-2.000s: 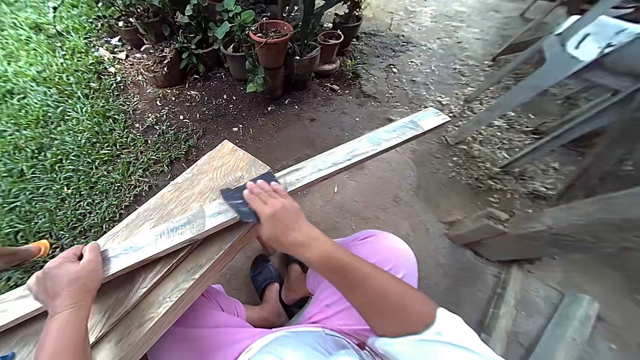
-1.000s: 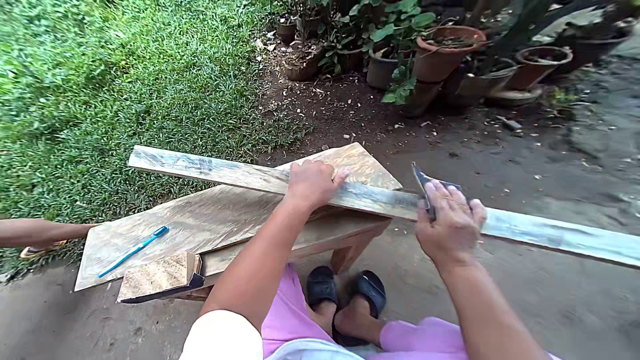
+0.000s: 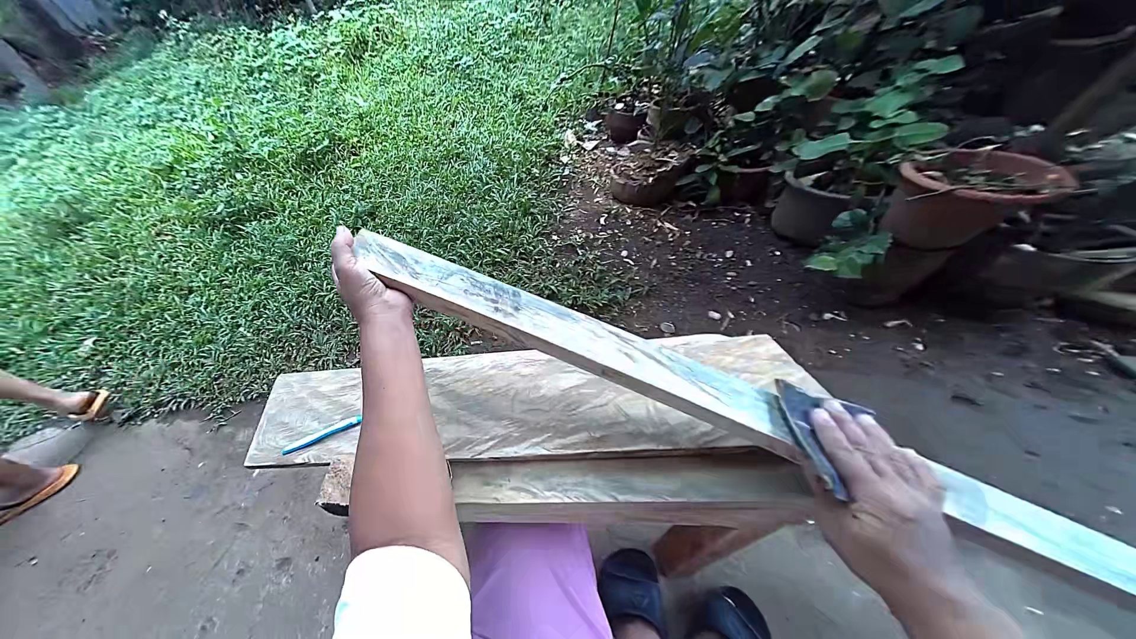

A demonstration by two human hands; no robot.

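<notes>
A long, narrow wooden board (image 3: pixel 568 333) runs at a slant from upper left to lower right, above a wide plank (image 3: pixel 524 399) on a low wooden bench (image 3: pixel 621 479). My left hand (image 3: pixel 359 280) grips the board's far left end. On its right part my right hand (image 3: pixel 874 470) presses a dark folded sheet (image 3: pixel 812 426), which looks like sandpaper, against the board's face and edge. The board's right end runs out of view. A blue pen or toothbrush-like stick (image 3: pixel 321 436) lies on the wide plank's left part, partly hidden by my left arm.
Potted plants, with a clay pot (image 3: pixel 985 200) among them, stand at the upper right beside dark soil. Grass (image 3: pixel 266 195) spreads beyond the bench. At the left edge are another person's feet in orange sandals (image 3: pixel 53 493). My dark clogs (image 3: pixel 635 590) are below the bench.
My left hand has moved from the board's middle to its far left end. The right hand still holds the dark sheet on the board. The view has turned left.
</notes>
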